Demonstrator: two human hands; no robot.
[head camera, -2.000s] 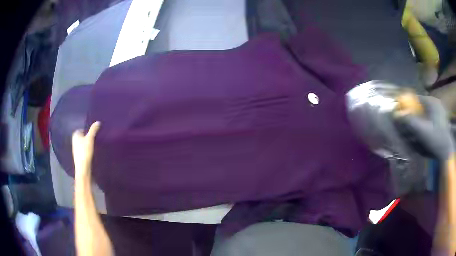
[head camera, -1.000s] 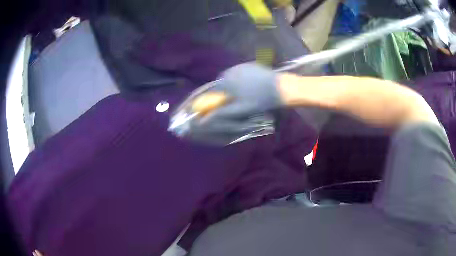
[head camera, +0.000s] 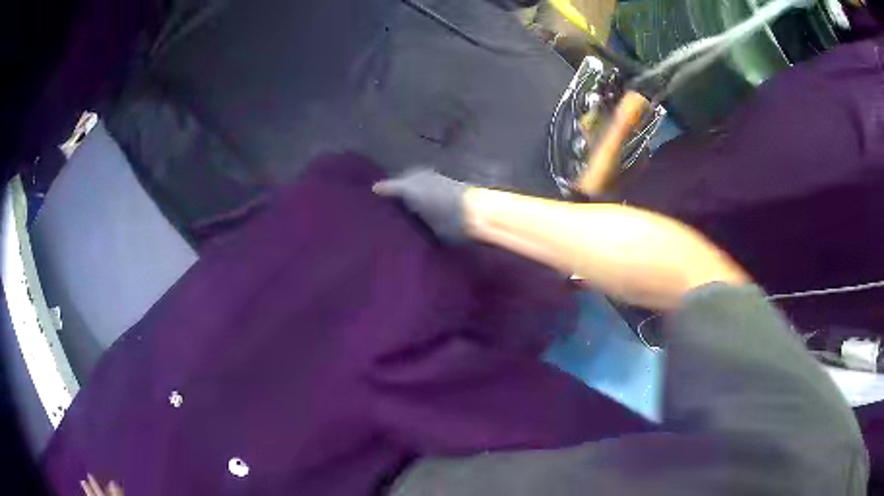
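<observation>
A purple garment (head camera: 262, 339) lies spread over the ironing table, with two small pale dots, likely buttons, at its lower left. My right hand (head camera: 426, 199), in a grey glove with a bare fingertip showing, is at the garment's upper edge, fingers pointing left; whether it pinches the cloth is unclear. My left hand (head camera: 100, 487) shows only as bare fingertips at the bottom left edge, on or beside the garment. The steam iron (head camera: 606, 136) stands at the table's upper right, out of my hands, its wooden handle showing.
Dark grey cloth (head camera: 320, 87) covers the table behind the garment. A light grey padded surface (head camera: 111, 232) and a white strip (head camera: 34, 320) are at the left. More purple cloth (head camera: 775, 174) is at the right, with a pale hose above it. A light blue surface (head camera: 615, 358) shows below my forearm.
The iron has left my right hand and is parked at the upper right. My right hand has moved to the garment's upper edge. The view has shifted and the garment's folds lie differently.
</observation>
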